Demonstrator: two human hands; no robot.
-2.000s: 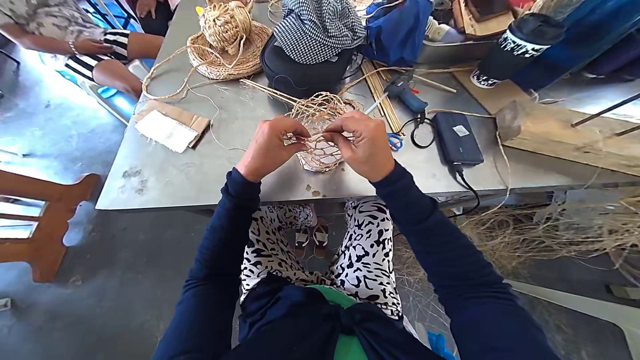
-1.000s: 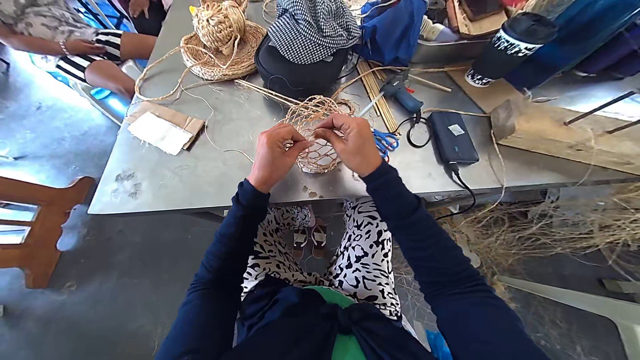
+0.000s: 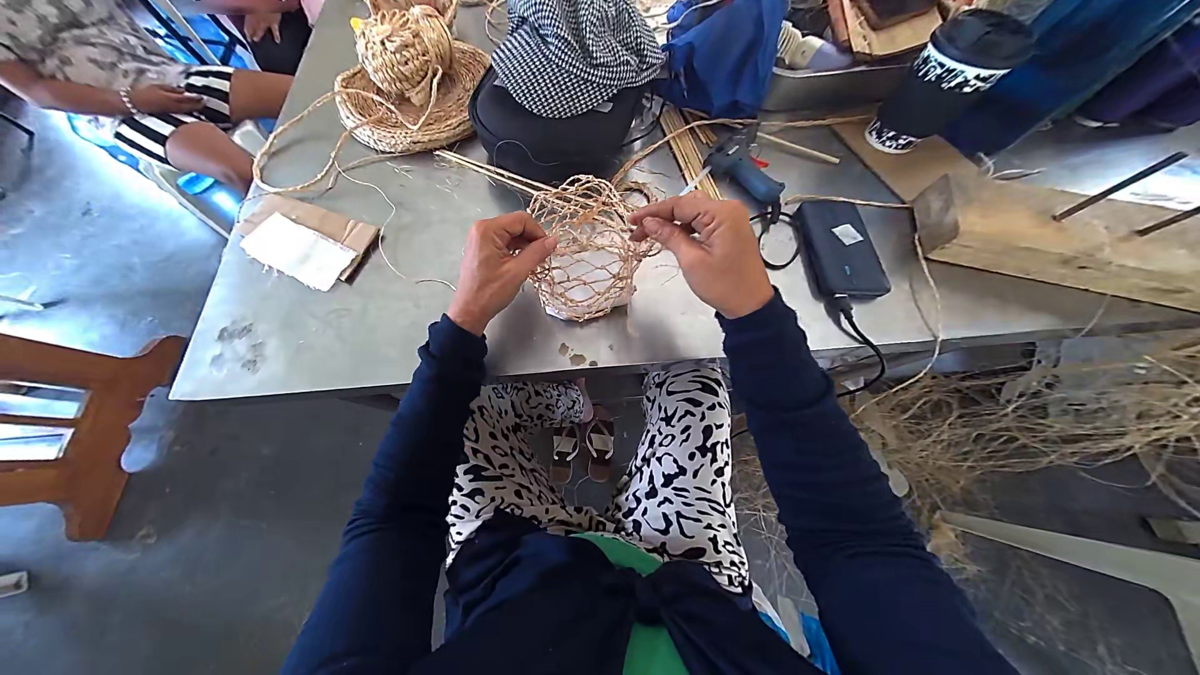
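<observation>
An open mesh of knotted natural-fibre cord (image 3: 586, 267) stands near the table's front edge, with something white inside it. My left hand (image 3: 502, 265) pinches the mesh at its left side between thumb and forefinger. On the right side, my right hand (image 3: 708, 246) pinches the cord at the upper edge of the mesh with its fingertips. Behind the mesh lie thin sticks (image 3: 497, 172), and a glue gun (image 3: 747, 172) rests to the right, beyond my right hand.
A coiled fibre mat (image 3: 403, 108) holds a ball of braided cord. Also on the metal table (image 3: 281, 347) are a black case (image 3: 553, 131), cardboard pieces (image 3: 305, 246), a black power bank (image 3: 841, 251), a tumbler (image 3: 947, 80) and a wooden board (image 3: 1059, 234). A seated person is at upper left.
My hands have moved apart, from close together over the mesh to its left and right sides. More of the mesh shows between them.
</observation>
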